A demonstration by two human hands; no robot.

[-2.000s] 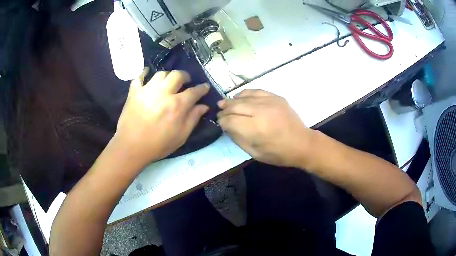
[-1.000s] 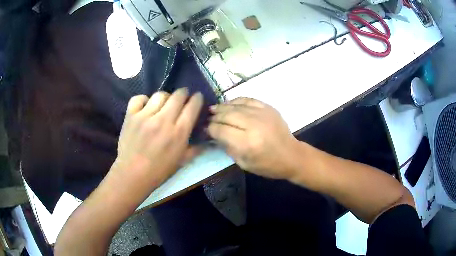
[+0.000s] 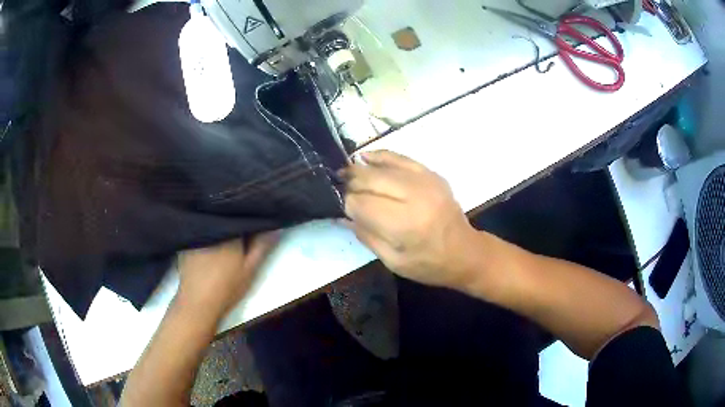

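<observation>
A large dark garment (image 3: pixel 159 151) spreads over the left of the white table and runs under the sewing machine head (image 3: pixel 278 28). Its edge, with a pale stitched line (image 3: pixel 282 125), curves from the presser foot down to my right hand (image 3: pixel 405 215). My right hand pinches the garment at that edge, right of the cloth. My left hand (image 3: pixel 215 274) is at the garment's lower edge; its fingers are partly hidden beneath the cloth, so its grip does not show. A white oval attachment (image 3: pixel 207 70) stands left of the needle area, over the cloth.
Red-handled scissors (image 3: pixel 590 52) lie on the machine table (image 3: pixel 477 143) at the upper right, beside a small dark hook-shaped piece (image 3: pixel 544 63). A brown patch (image 3: pixel 406 38) is on the machine bed. A fan (image 3: pixel 710 226) and a dark phone-like object (image 3: pixel 669 258) are at the right.
My left hand has moved down and left from on top of the cloth to its lower edge. The cloth now lies flatter, and its stitched edge is exposed. My right hand stays near the same place.
</observation>
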